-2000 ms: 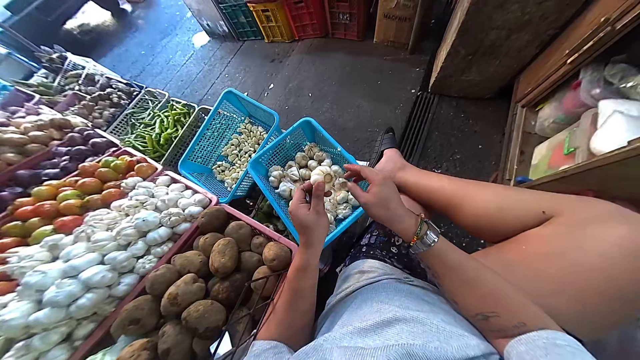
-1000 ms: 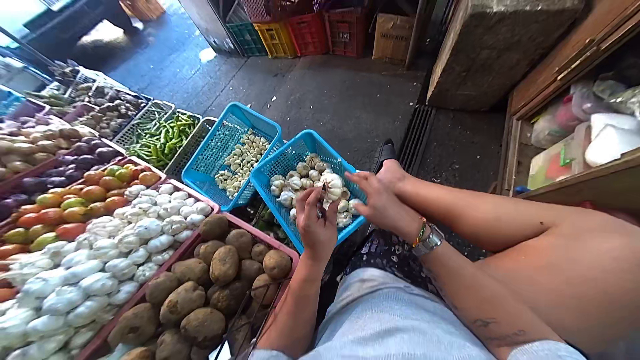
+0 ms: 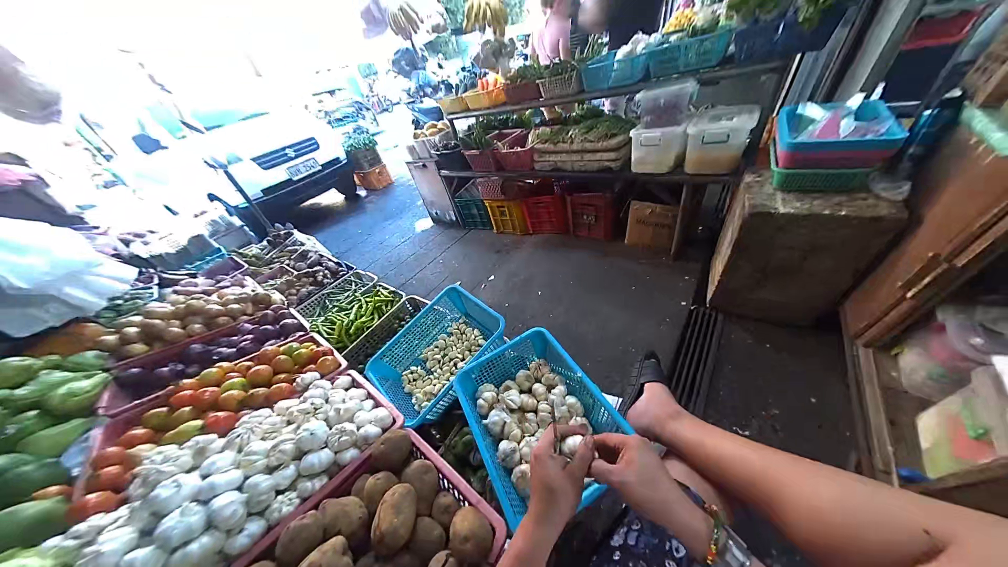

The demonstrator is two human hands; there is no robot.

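Both hands are close together over the near end of a blue plastic basket of garlic bulbs. My left hand has its fingers closed around a small knife, whose thin dark blade points up. Fingertips of my right hand pinch a pale garlic piece beside the left thumb; its exact shape is partly hidden by the fingers. A second blue basket, further left and touching the first, holds loose garlic cloves.
Crates of potatoes, white garlic bulbs, tomatoes and green chillies fill the left side. A floor drain grate runs beside my sandalled foot. Beyond stand a produce rack, a concrete block and a parked vehicle.
The view has tilted up, showing the rack and the vehicle. My hands stay together over the garlic basket, the right one now closer against the left fingers.
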